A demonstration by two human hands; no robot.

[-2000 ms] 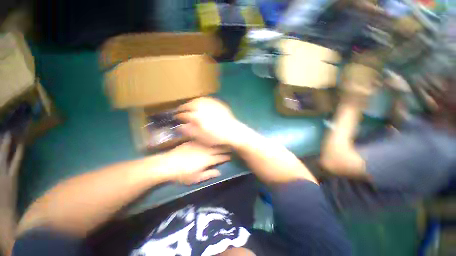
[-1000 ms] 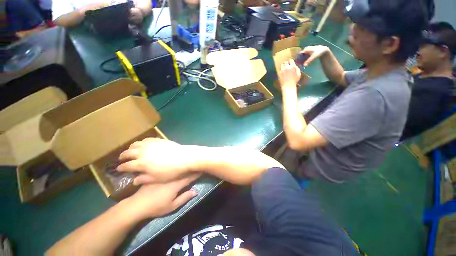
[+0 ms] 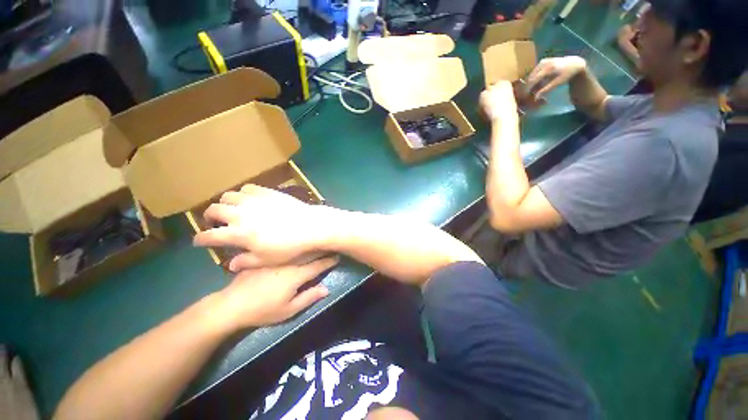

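An open brown mailer box (image 3: pixel 215 161) stands at the bench edge in front of me, its lid raised. My right hand (image 3: pixel 258 221) lies over the box opening with fingers slightly curved, hiding most of the contents; I cannot tell if it holds anything. My left hand (image 3: pixel 271 294) lies on the bench edge just in front of the box, partly under my right wrist, empty with fingers apart. A second open box (image 3: pixel 57 182) stands to the left, with black cable and a dark item inside.
A third open box (image 3: pixel 414 86) with black contents stands further back. A black device with yellow edges (image 3: pixel 261 57) stands behind my box, beside white cables (image 3: pixel 348 90). A person in a grey shirt (image 3: pixel 627 184) handles another small box (image 3: pixel 507 66) at right. Part of a hand (image 3: pixel 12 385) shows lower left.
The view has shifted, and the boxes sit further right and higher in the picture. My right hand remains over the box and my left hand remains at the bench edge.
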